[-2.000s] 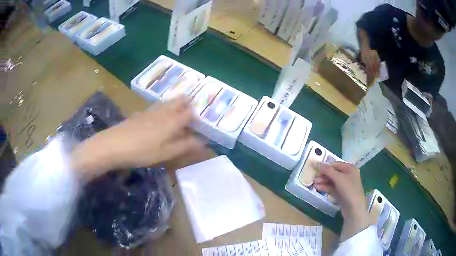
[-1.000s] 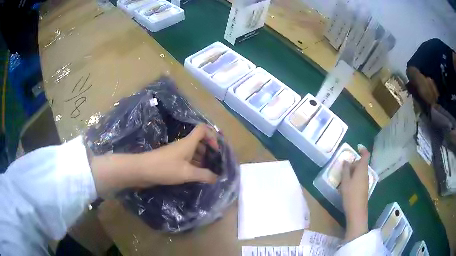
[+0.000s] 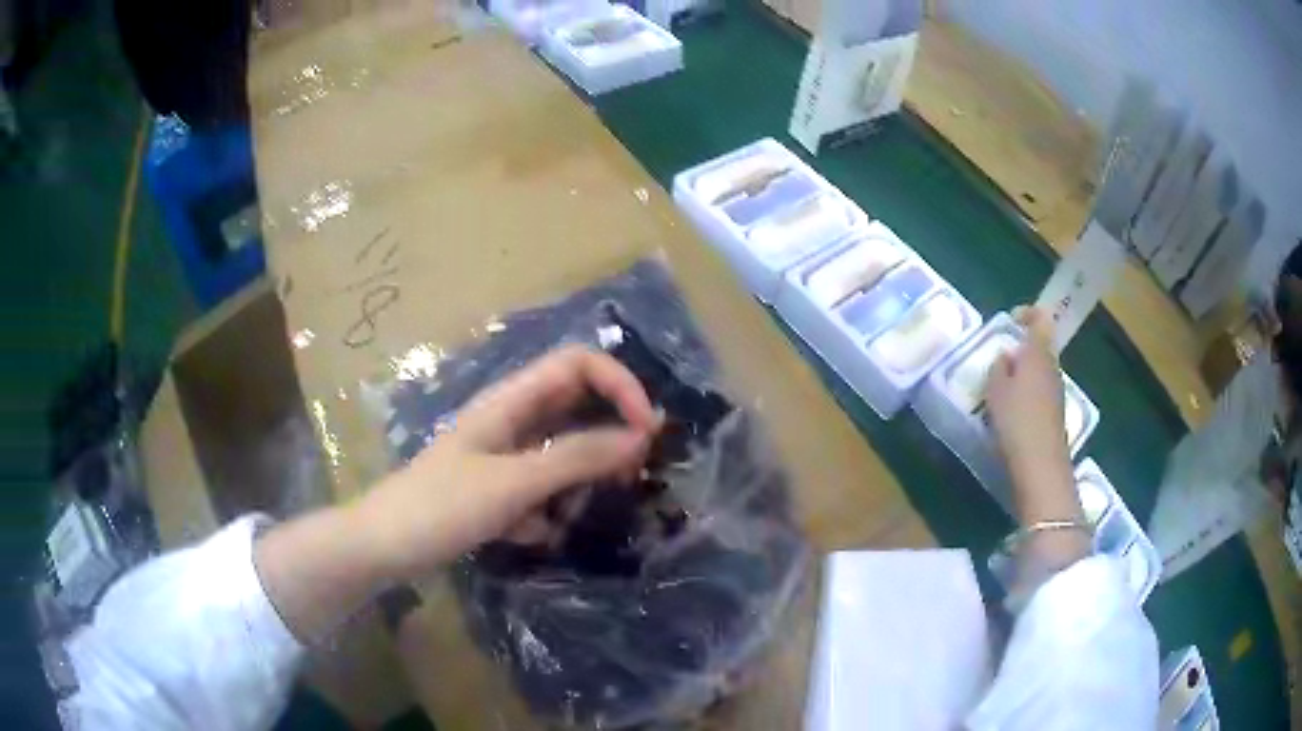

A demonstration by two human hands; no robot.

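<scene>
A crumpled dark translucent parts bag [image 3: 628, 628] lies on the near bench with black parts [image 3: 607, 521] in its mouth. My left hand [image 3: 536, 443] is over the bag's opening, thumb and forefinger brought together; whether a part is between them is unclear. My right hand [image 3: 1031, 393] is on a white inner tray [image 3: 985, 443] on the green belt, fingers over its slots; what they hold is hidden. Two more white trays [image 3: 878, 307] stand up the belt beside it, with beige, bluish and white pieces in their slots.
A blank white sheet [image 3: 897, 643] lies right of the bag. Printed cartons [image 3: 854, 86] stand upright on the belt. Further trays [image 3: 611, 50] are at the far end and lower right. An open brown box [image 3: 250, 414] and a blue bin [image 3: 207, 200] are left of the bench.
The view has swung left. My left hand has moved from the trays to the bag and now sits higher over its opening. My right hand has shifted to the neighbouring tray up the belt.
</scene>
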